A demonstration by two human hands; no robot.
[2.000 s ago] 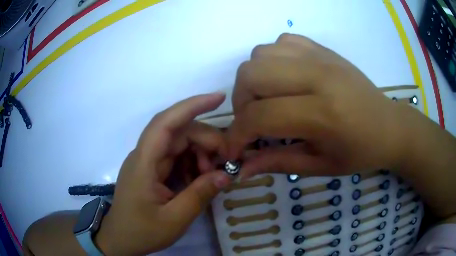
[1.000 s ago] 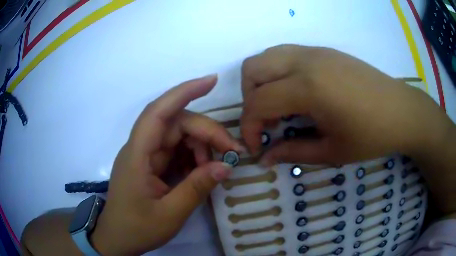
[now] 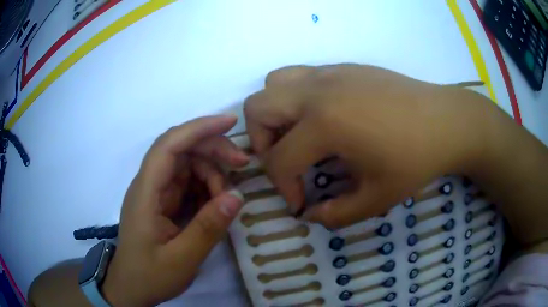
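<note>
A white slotted tray [image 3: 240, 255] lies in front of me. Its left column has tan dumbbell slots [image 3: 279, 237] that look plain; columns to the right have dark-rimmed round components [image 3: 337, 243] at the slot ends. My right hand [image 3: 366, 132] reaches over the tray, thumb and index finger pinched at a slot end in the left column, with a small dark bit of a component [image 3: 300, 211] between the tips. My left hand [image 3: 174, 204] is at the tray's left edge, thumb and fingers apart, with nothing visible in it; its palm is shadowed.
A dark bumpy rod [image 3: 96, 231] lies beside the smartwatch [image 3: 94, 264]. A black tool [image 3: 17, 147] is at the far left, a fan [image 3: 15, 30] at upper left, and a calculator [image 3: 520, 42] at upper right. Yellow [image 3: 90, 45] and red tape mark the table.
The round component between my left thumb and finger no longer shows there, and those fingertips have parted. My right hand has moved left and down onto the left column.
</note>
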